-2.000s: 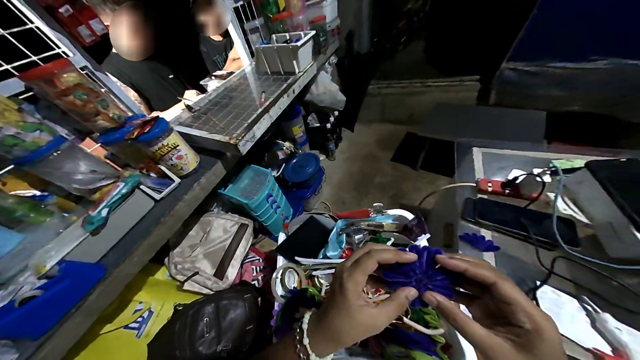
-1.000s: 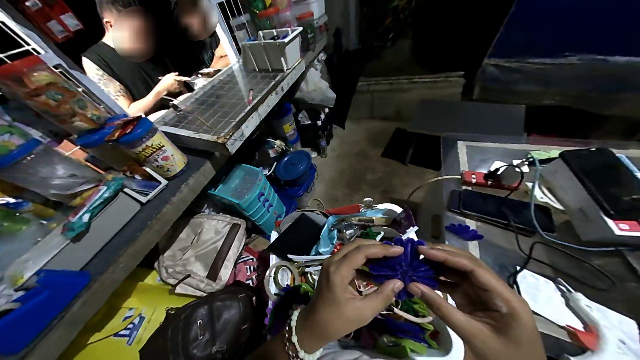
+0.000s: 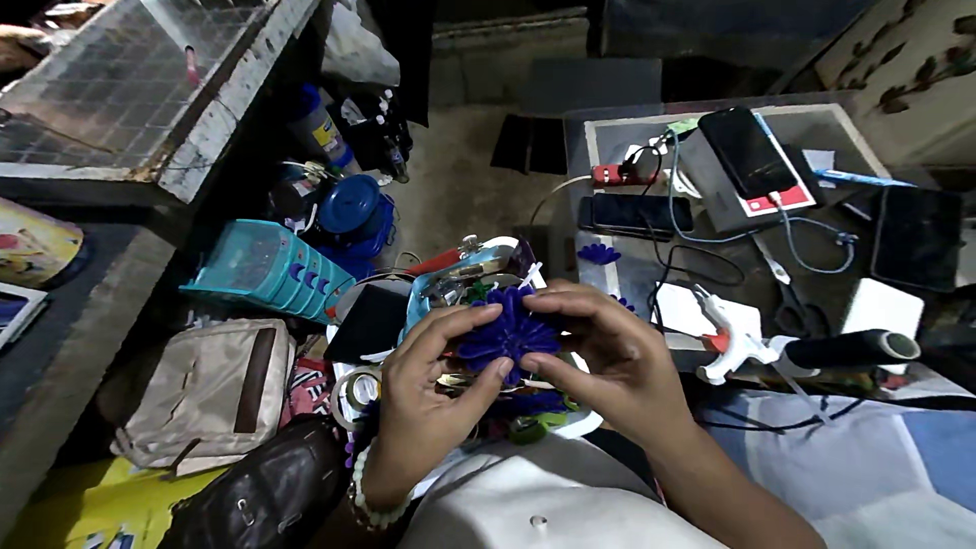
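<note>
A purple flower of looped, fuzzy petals, perhaps pipe cleaner (image 3: 509, 335), is held between both hands over a white container of craft supplies (image 3: 585, 424). My left hand (image 3: 435, 381), with a beaded bracelet at the wrist, pinches its left petals between thumb and fingers. On the flower's other side, the thumb and fingers of my right hand (image 3: 602, 354) grip the petals. Rolls of tape (image 3: 362, 390) and green and purple pieces lie in the container around the hands. Another purple flower piece (image 3: 598, 253) rests on the table at the right.
On the right table are a white glue gun (image 3: 732, 332), scissors (image 3: 801, 309), phones (image 3: 743, 152), a red power outlet (image 3: 614, 175) and cables. At left stand a teal drawer unit (image 3: 263, 267), a beige bag (image 3: 206, 389) and a dark leather bag (image 3: 263, 488), below a tiled counter (image 3: 183, 164).
The view has tilted down and turned right, so the people behind the counter no longer show as before. Both hands still hold the purple flower.
</note>
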